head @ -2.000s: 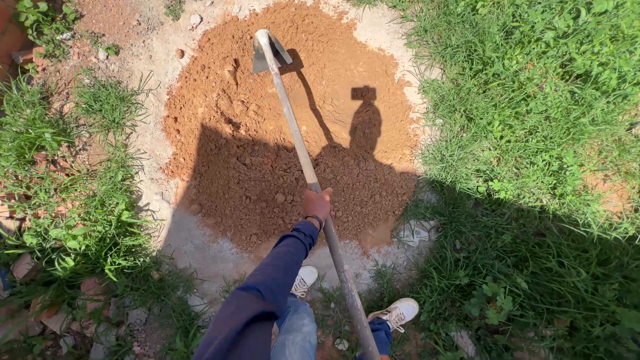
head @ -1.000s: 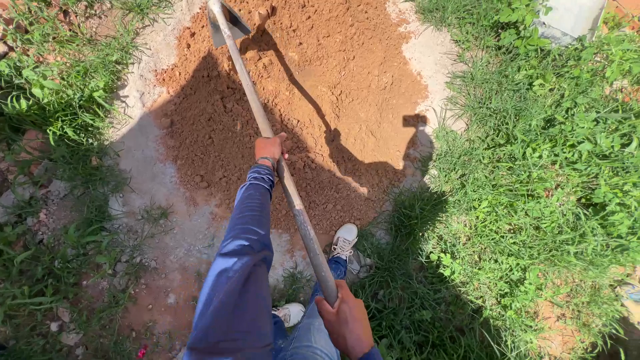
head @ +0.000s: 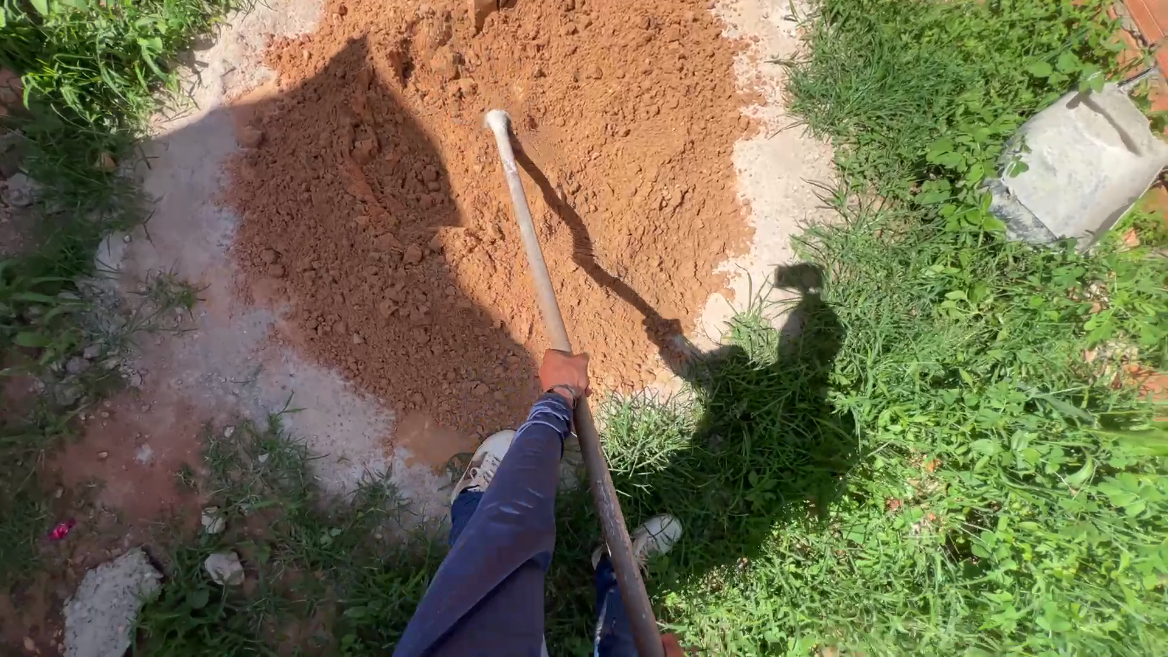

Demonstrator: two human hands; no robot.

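My left hand (head: pixel 564 372) is closed around the middle of the long wooden handle of a hoe (head: pixel 532 242). At the bottom edge, only a small part of my right hand (head: pixel 672 646) shows, against the lower end of the handle. The handle's pale far end rests over a mound of loose reddish-brown soil (head: pixel 639 173). The hoe's blade cannot be seen; the soil or the handle's end hides it. A dark blue sleeve covers my left arm.
Pale hard ground (head: pixel 785 173) rims the soil. Grass (head: pixel 985 456) grows on both sides. A whitish sack or container (head: pixel 1077 173) stands at upper right, and a broken concrete chunk (head: pixel 109 602) lies at lower left. My light shoes (head: pixel 657 537) are below the mound.
The hoe's metal blade, visible at the far end in both earlier frames, is now out of sight. My right hand, seen on the handle one second ago, is mostly out of frame. The view has shifted.
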